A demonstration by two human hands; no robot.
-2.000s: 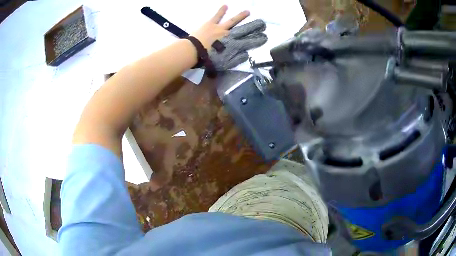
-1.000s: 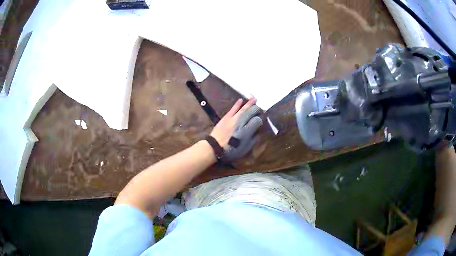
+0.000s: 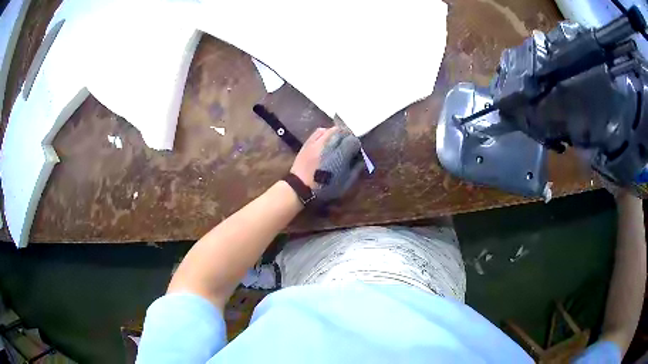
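My left hand (image 3: 328,162), in a grey mesh glove with a dark wrist strap, is at the lower corner of the thick white layered stack (image 3: 341,53). Its fingers are bent against the corner; whether they pinch anything is hidden. A thin white sliver (image 3: 367,160) lies beside it. The cutting machine (image 3: 568,92) stands at the right, apart from the stack, its grey base plate (image 3: 490,153) at the table's front edge. My right forearm reaches up to the machine; the right hand is almost wholly hidden behind the motor.
The brown table (image 3: 220,178) has small white offcuts (image 3: 268,76) on it. The strap's black strip (image 3: 273,126) sticks out beyond my left wrist. Stepped stack edges run along the left. Scraps (image 3: 485,261) and a wooden frame (image 3: 565,330) are on the green floor. A black cable is top right.
The view has swung back and shows more table. The machine is now away from the stack and turned. My left hand has come off the stack's top to its corner, and its fingers have curled.
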